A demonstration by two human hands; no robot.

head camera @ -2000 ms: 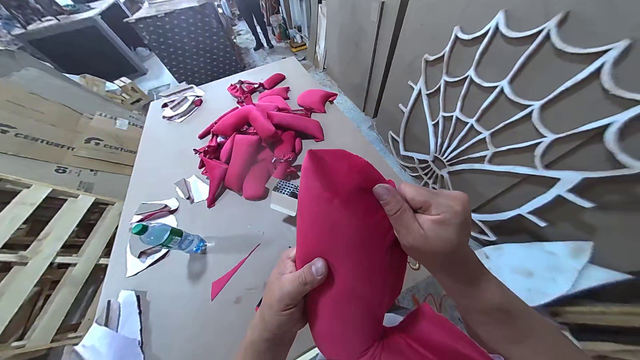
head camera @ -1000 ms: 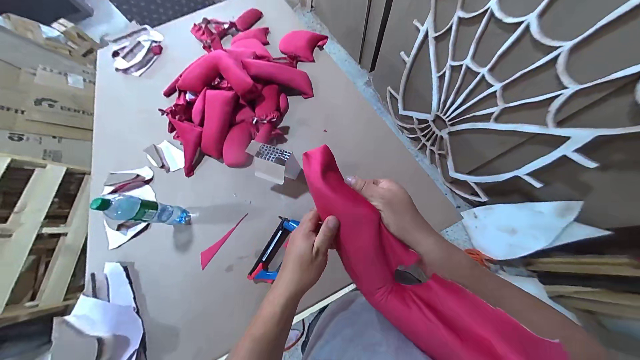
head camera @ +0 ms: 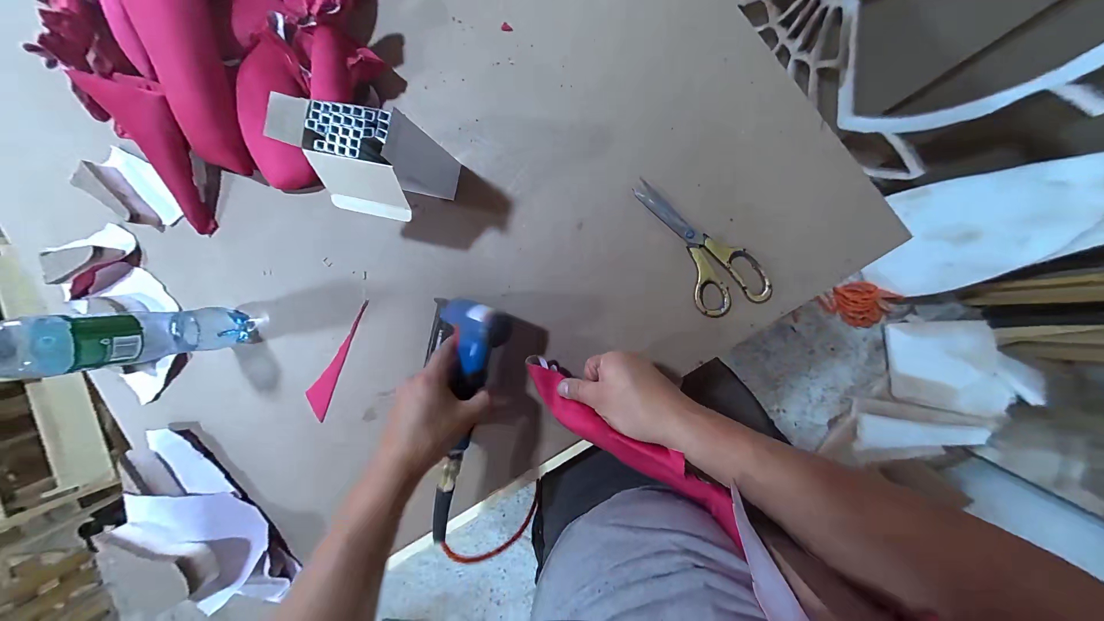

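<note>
My left hand (head camera: pixel 435 405) is wrapped around the handle of a blue pneumatic stapler (head camera: pixel 470 336), above the table near its front edge. An air hose hangs from the handle's base. My right hand (head camera: pixel 634 397) grips the end of a red fabric-covered piece (head camera: pixel 604 431), whose rest trails under my forearm toward my lap. Gold-handled scissors (head camera: pixel 703 250) lie partly spread on the table (head camera: pixel 569 181). An open carton of staples (head camera: pixel 362 155) stands at the upper left, beside a heap of red padded pieces (head camera: pixel 198 78). A thin red fabric scrap (head camera: pixel 336 366) lies left of the stapler.
A plastic bottle (head camera: pixel 112 341) lies on its side at the left, among white and dark offcuts (head camera: pixel 207 526). A white web-shaped frame (head camera: pixel 949 116) is at the upper right. An orange coil (head camera: pixel 860 302) and white foam-like pieces (head camera: pixel 940 371) are beyond the table's right edge.
My left hand has left the red piece and taken hold of the stapler, which lay on the table before. My right hand still holds the red piece, now lower. The view has moved closer to the table.
</note>
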